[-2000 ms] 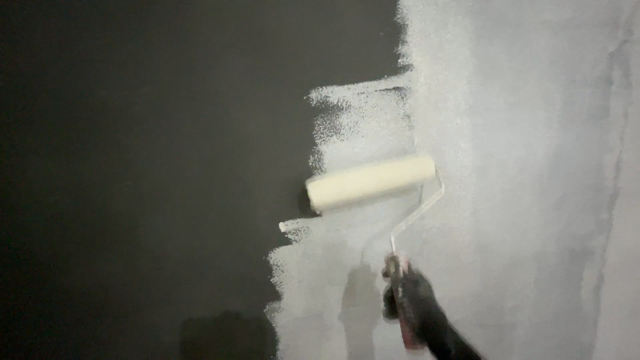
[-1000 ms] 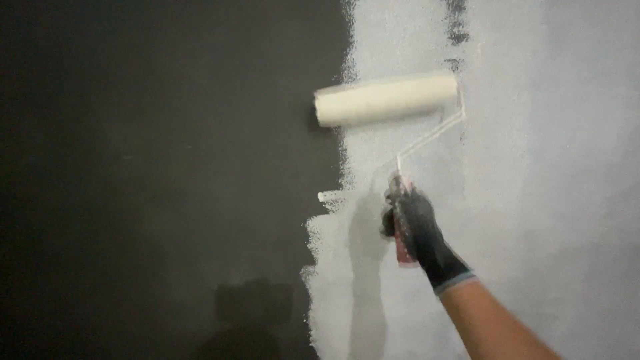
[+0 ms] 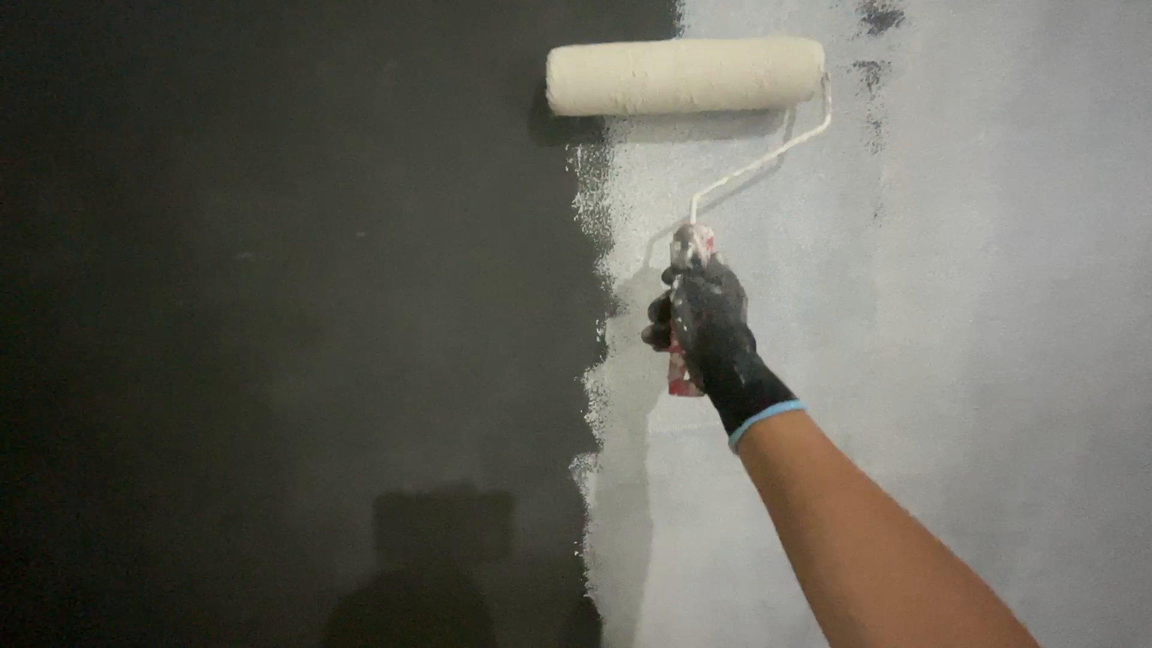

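Note:
My right hand (image 3: 706, 310), in a black glove with a light blue cuff, is closed around the red, paint-smeared handle of a paint roller (image 3: 684, 76). The cream roller sleeve lies nearly level above the hand, across the border between dark and pale paint. A bent white wire frame joins its right end to the handle. Whether the sleeve touches the wall cannot be told. My left hand is out of view.
Dark paint covers the left part of the wall (image 3: 270, 270), with pale paint on the right. Small dark patches (image 3: 882, 16) show through the pale area at the upper right. Shadows fall on the wall.
My right hand has moved the roller upward along the paint border. Pale paint now covers more of the dark surface beside that border. The view has shifted as well.

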